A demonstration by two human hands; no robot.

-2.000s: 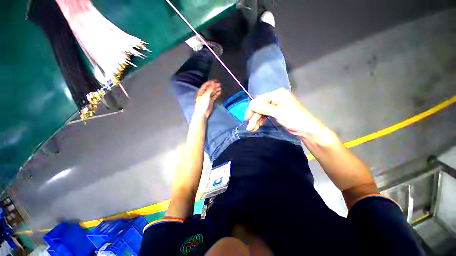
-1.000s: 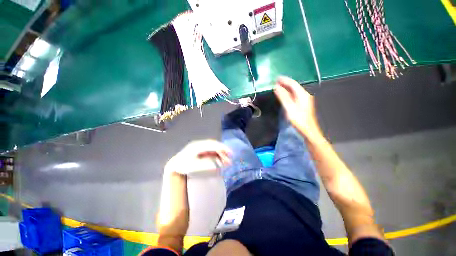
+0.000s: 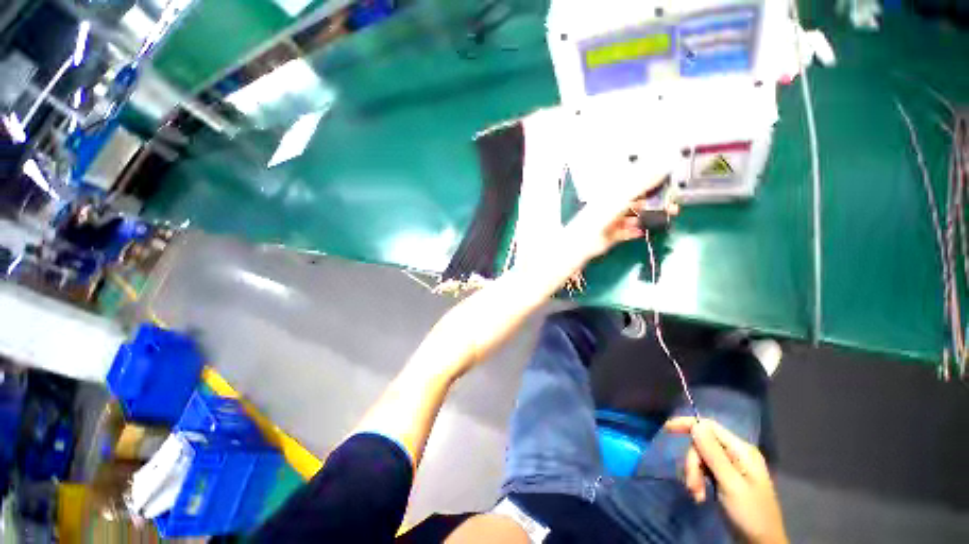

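The white wire twisting machine [image 3: 669,106] stands on the green mat, with its small dark twisting head [image 3: 653,218] at its front. My left hand [image 3: 629,218] is at the twisting head, fingers on or beside it; its exact grip is too blurred to tell. A thin pale-and-dark twisted wire [image 3: 661,335] hangs from the head down to my right hand [image 3: 723,468], which pinches its lower end over my lap. The black lead wires [image 3: 491,197] and the white lead wires [image 3: 537,191] lie left of the machine, partly behind my left arm.
Finished twisted pairs [image 3: 956,234] lie at the far right of the bench. A grey cable [image 3: 813,191] crosses the mat right of the machine. A white card [image 3: 295,138] lies at the left. Blue crates [image 3: 218,468] stand on the floor at lower left.
The view has swung, showing more of the machine. My left hand has moved from over my lap up to the twisting head. My right hand has moved down from the bench edge and now holds the wire end.
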